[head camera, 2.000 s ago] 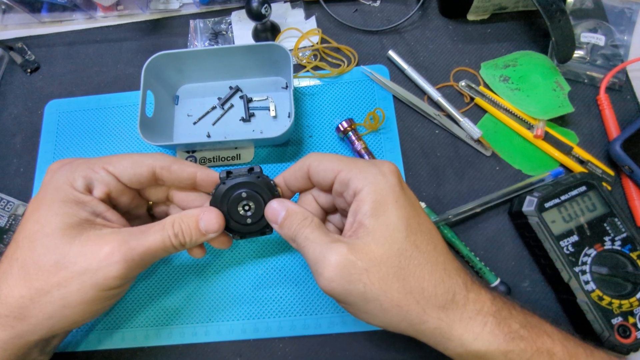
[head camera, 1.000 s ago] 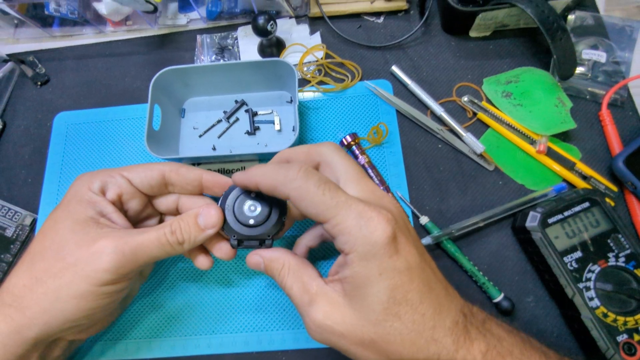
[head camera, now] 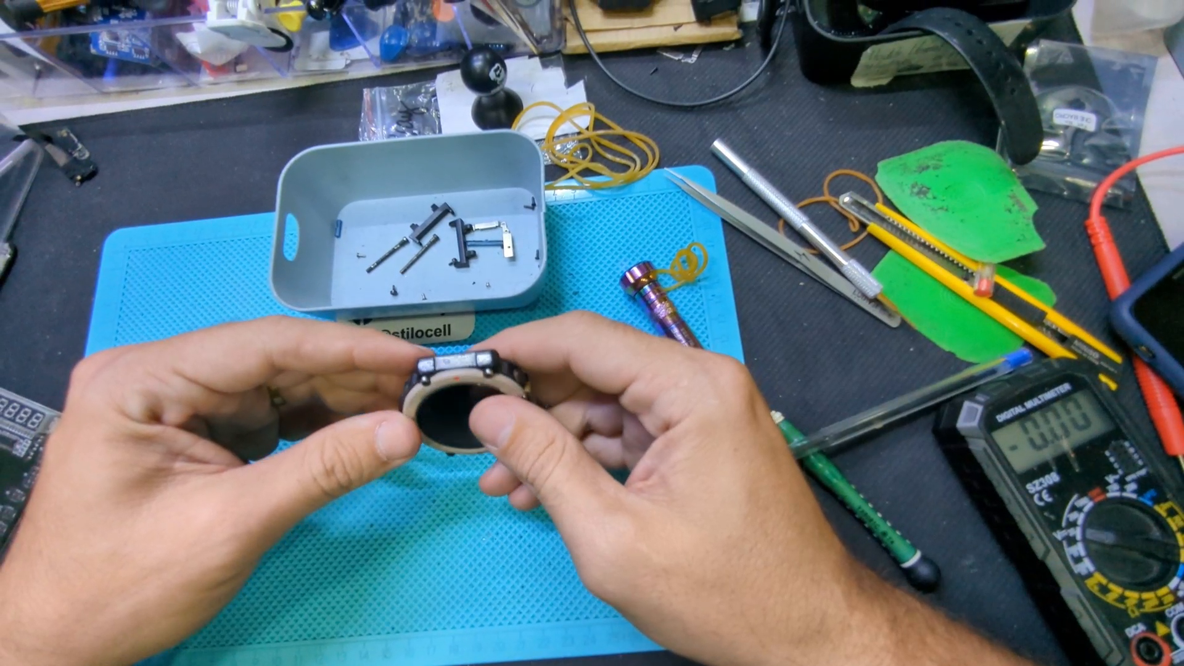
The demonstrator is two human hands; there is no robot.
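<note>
A round smartwatch case (head camera: 460,407) without a strap is held between both hands over the blue silicone mat (head camera: 407,573). Its dark face and light bezel show, tilted toward me. My left hand (head camera: 231,444) grips its left side with thumb and fingers. My right hand (head camera: 629,444) grips the right side, the thumb lying over the face. Just beyond the hands stands a grey-blue plastic tray (head camera: 407,296) holding small screws, pins and strap-lug parts (head camera: 462,242). To the right of the tray, a purple metallic screwdriver (head camera: 661,305) lies on the mat, partly hidden by my right hand.
Right of the mat lie tweezers (head camera: 786,250), a metal knife handle (head camera: 795,217), yellow cutters (head camera: 962,277), green sheets (head camera: 962,199), a pen (head camera: 911,402) and a green screwdriver (head camera: 851,495). A digital multimeter (head camera: 1073,518) is at the right edge. Rubber bands (head camera: 601,153) lie behind the tray.
The watch case has been turned over: its back with the round sensor faced me before, and now its dark face does. Both hands still hold it.
</note>
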